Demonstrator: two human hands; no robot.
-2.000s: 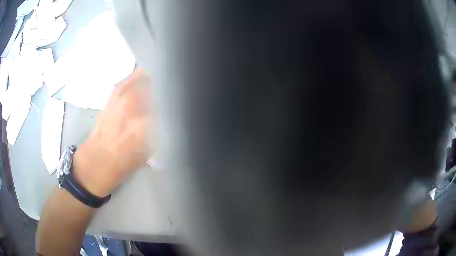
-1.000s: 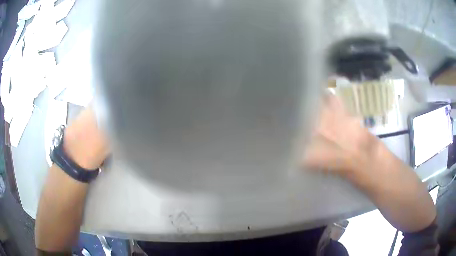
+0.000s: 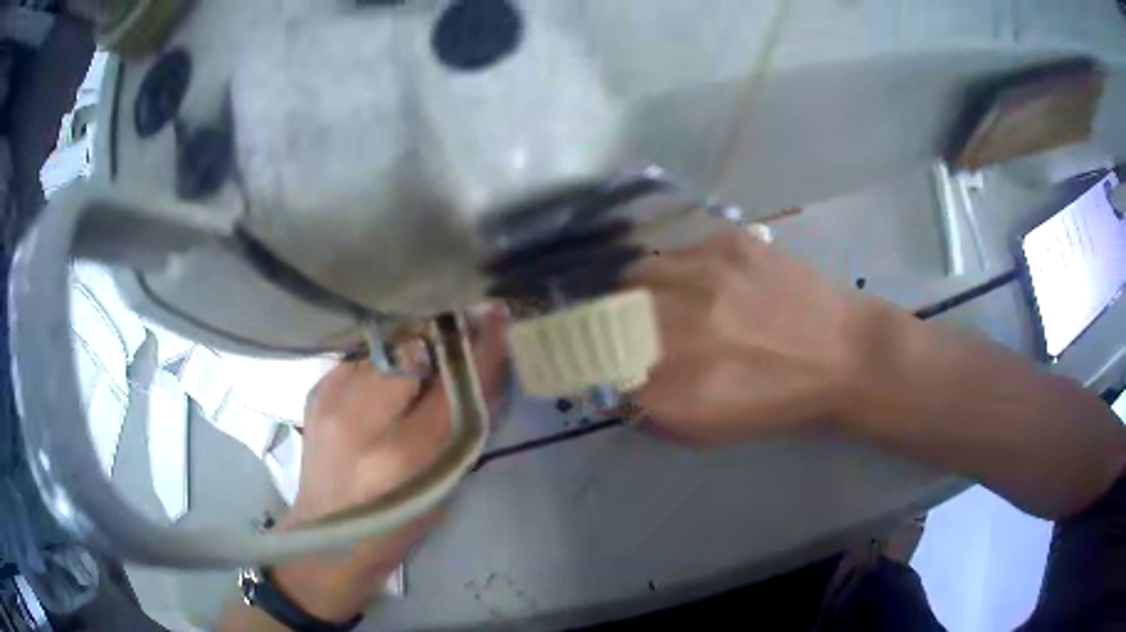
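The cream-white sewing machine head [image 3: 358, 148] fills the upper left and middle, with a cream ribbed tension knob [image 3: 585, 346] and a pale curved metal loop [image 3: 284, 537] at its front. My left hand [image 3: 383, 432] is behind the loop, fingers under the head near the needle area. My right hand [image 3: 741, 340] is beside the knob, its fingertips hidden behind the knob and dark discs. Whether either hand holds a piece cannot be seen. White fabric [image 3: 278, 383] lies just left of my left hand.
White pointed strips [image 3: 168, 432] lie on the grey table at left. A lit phone [image 3: 1079, 266] is at right. A brown patch [image 3: 1031, 117] is on the machine at upper right. White sheets [image 3: 988, 562] are beside the lap.
The dark blur that covered the middle has cleared to show the machine head, knob and loop. My right hand now appears further left, close to the knob; both hands are near the needle area.
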